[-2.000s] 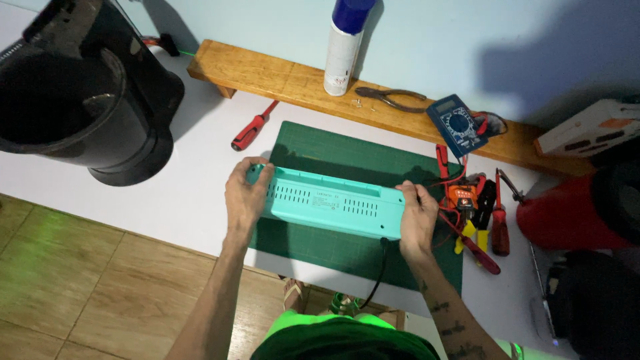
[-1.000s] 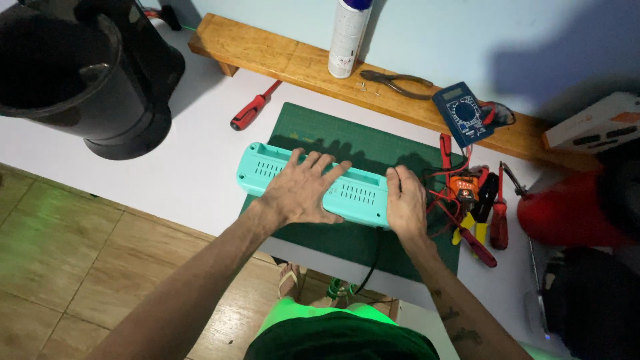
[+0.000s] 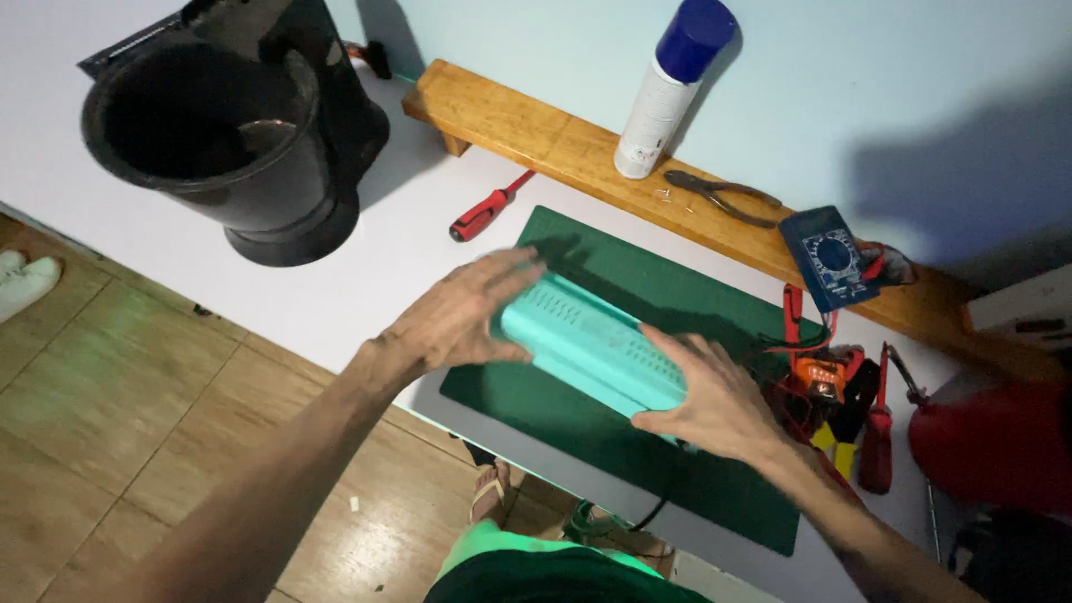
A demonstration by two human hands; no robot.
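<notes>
Both my hands hold a long turquoise plastic housing (image 3: 599,347) with rows of vent slots over a green cutting mat (image 3: 745,494). My left hand (image 3: 461,314) grips its left end, thumb below and fingers over the top edge. On the right end, my right hand (image 3: 720,398) has its fingers and thumb spread around the sides. The housing is tilted, with a long side facing me, and is slightly blurred. A black cable (image 3: 653,512) hangs below its right end past the table edge. Whether the housing touches the mat I cannot tell.
Left stands a black bucket-shaped appliance part (image 3: 276,197); a red screwdriver (image 3: 490,211) lies nearby. The wooden shelf (image 3: 536,138) holds a spray can (image 3: 657,109), pliers (image 3: 724,197) and a blue multimeter (image 3: 831,258). Right are several red-handled tools (image 3: 876,448) and a red rounded object (image 3: 988,448).
My left hand has moved from the middle of the housing to its left end. The housing has turned and tilted, so a long side now shows.
</notes>
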